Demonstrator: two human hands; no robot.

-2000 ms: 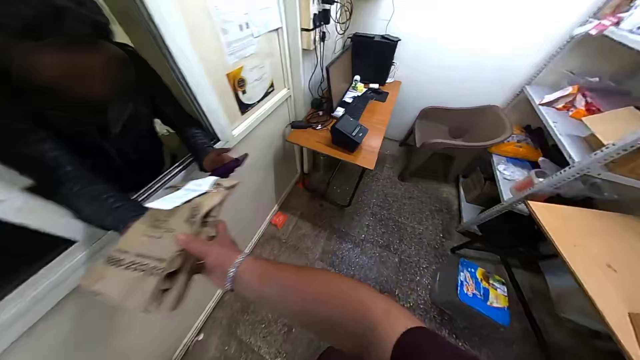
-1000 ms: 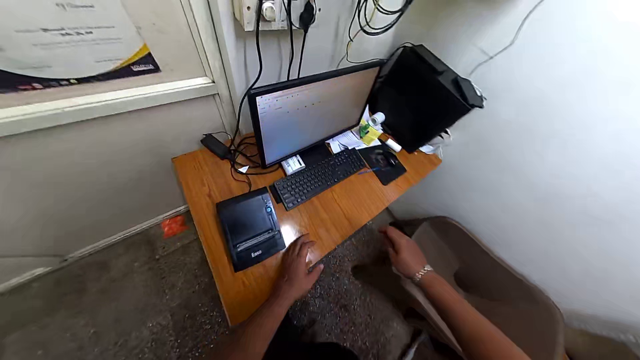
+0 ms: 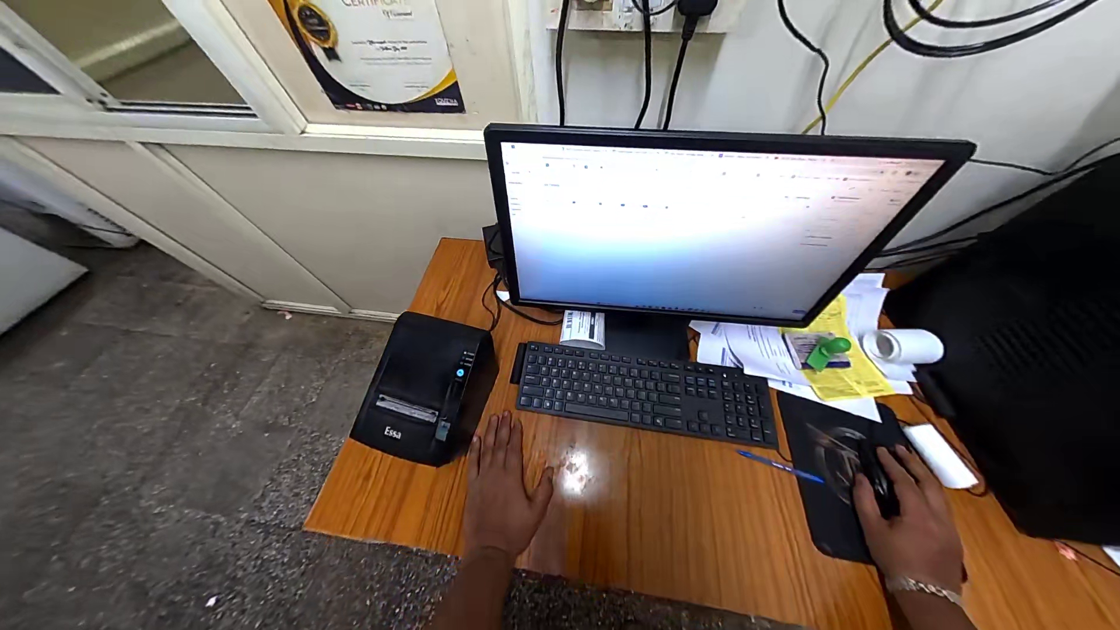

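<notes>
My left hand (image 3: 506, 499) lies palm down on the wooden desk (image 3: 691, 525), fingers slightly apart and holding nothing, just right of a black receipt printer (image 3: 427, 389). My right hand (image 3: 914, 521), with a bracelet at the wrist, is closed over a black computer mouse (image 3: 878, 479) on a black mouse pad (image 3: 827, 525). Between and beyond the hands lies a black keyboard (image 3: 643, 394), below a lit monitor (image 3: 700, 236). A blue pen (image 3: 780, 466) rests left of the mouse pad's upper part.
Papers (image 3: 761, 354), a green stamp-like object (image 3: 827, 353) and a white bottle (image 3: 910, 346) lie right of the monitor stand. A white rectangular object (image 3: 941, 457) sits beside the mouse pad. A large black case (image 3: 1024, 367) stands far right. Cables hang along the wall.
Two seconds ago my hand held a brown paper bag near a person at the window; neither shows now. The view has turned to the desk. My right hand has come onto the mouse.
</notes>
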